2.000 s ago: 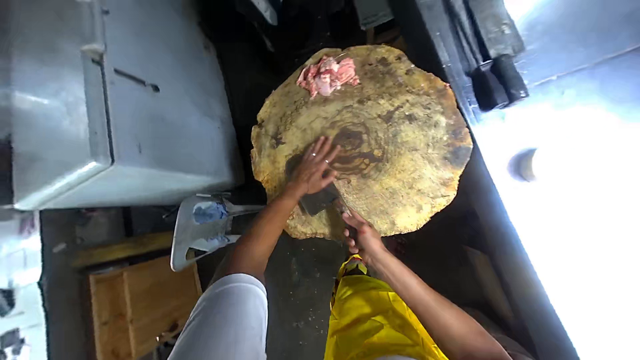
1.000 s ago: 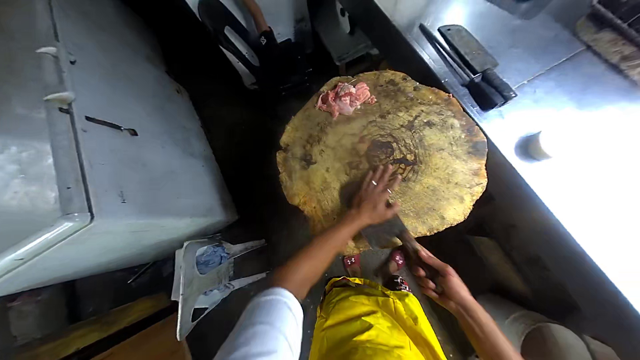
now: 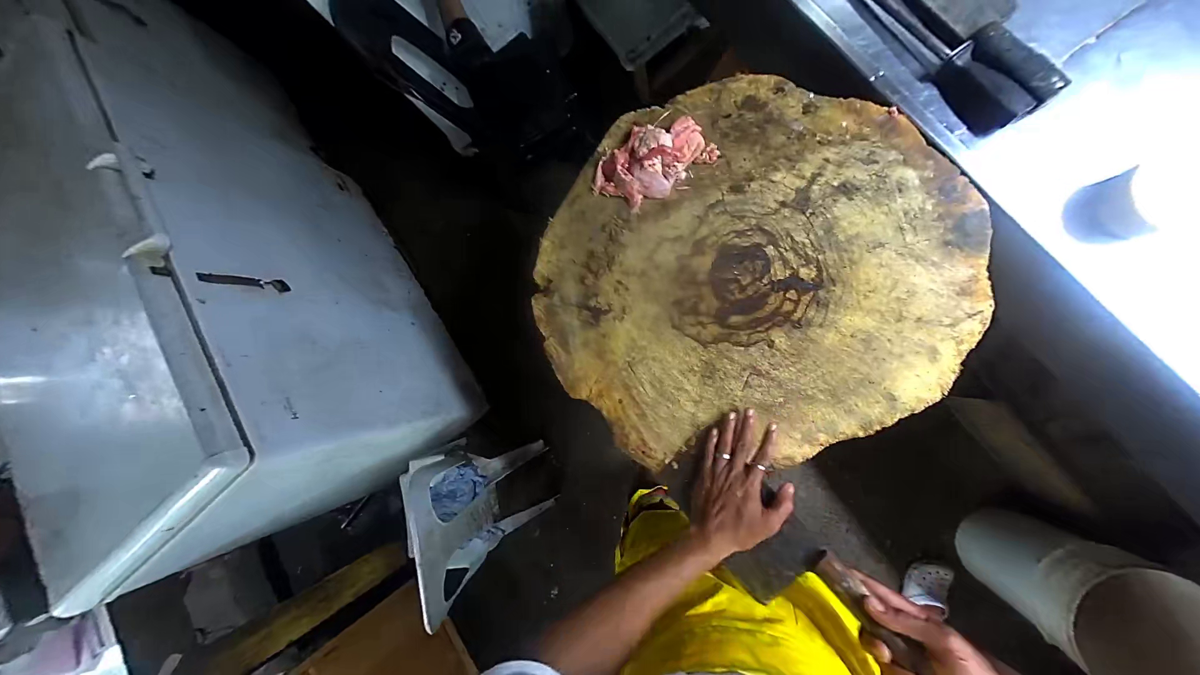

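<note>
My left hand (image 3: 741, 483) lies with its fingers spread over the near edge of a round wooden chopping block (image 3: 872, 328); rings show on two fingers. My right hand (image 3: 905, 614) grips the handle of a cleaver (image 3: 773, 564), whose broad dark blade hangs off the block's near side, in front of the yellow apron (image 3: 731, 633) and beside my left wrist. A small pile of raw pink meat (image 3: 652, 161) rests near the block's far left edge, away from both hands.
A metal counter (image 3: 1022, 178) with dark-handled tools (image 3: 998, 80) runs along the right. A large white chest freezer (image 3: 309, 366) stands left, a white plastic chair (image 3: 431, 553) near it. A white cylindrical container (image 3: 1059, 572) is at lower right. Another person's arm (image 3: 452, 14) shows at the top.
My left hand has moved back from the block's surface to its near edge. The cleaver in my right hand has come off the block toward my body. The meat pile remains on the block.
</note>
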